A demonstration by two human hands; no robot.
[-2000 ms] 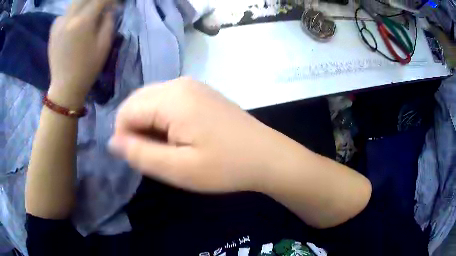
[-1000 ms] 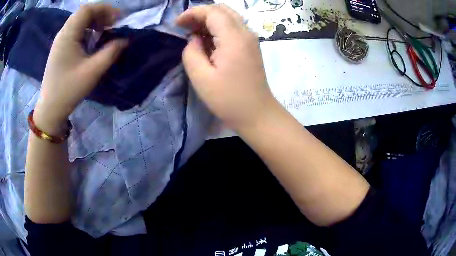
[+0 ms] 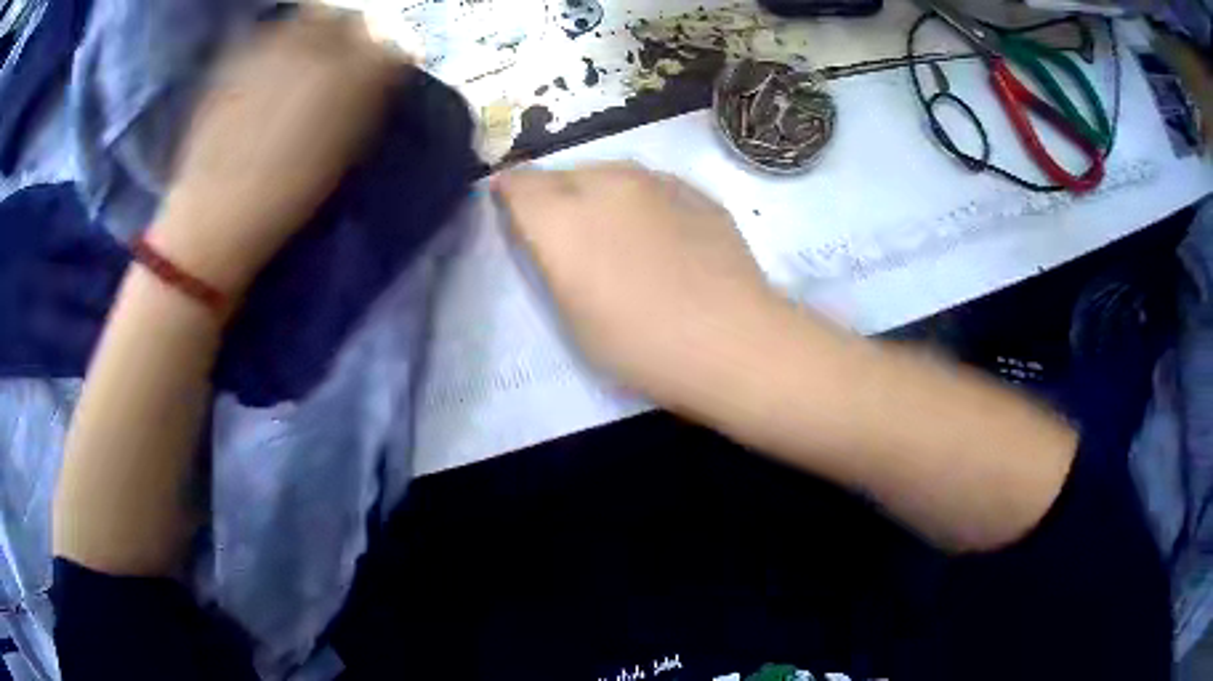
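A navy fabric panel (image 3: 333, 279) hangs over the light blue-grey fabric (image 3: 299, 492) at the left, past the table's front edge. My left hand (image 3: 293, 127), blurred and with a red band at the wrist, lies on the navy panel near its top; its fingers are too blurred to tell their hold. My right hand (image 3: 612, 240) is at the right of the fabric, over the white table; its fingertips are close to the navy panel's right edge, and whether they grip cloth cannot be told.
The white table (image 3: 532, 386) has a printed ruler. A round pin dish (image 3: 776, 117) stands behind my right hand. Shears with red and green handles (image 3: 1051, 113) and black-looped snips (image 3: 951, 127) lie at the right. A dark phone edge (image 3: 818, 5) shows at the top. The machine bed is stained.
Both hands have moved apart from their raised pose over the cloth. The navy panel now lies spread under my left hand, and the light fabric has shifted left, baring more table. The view has shifted.
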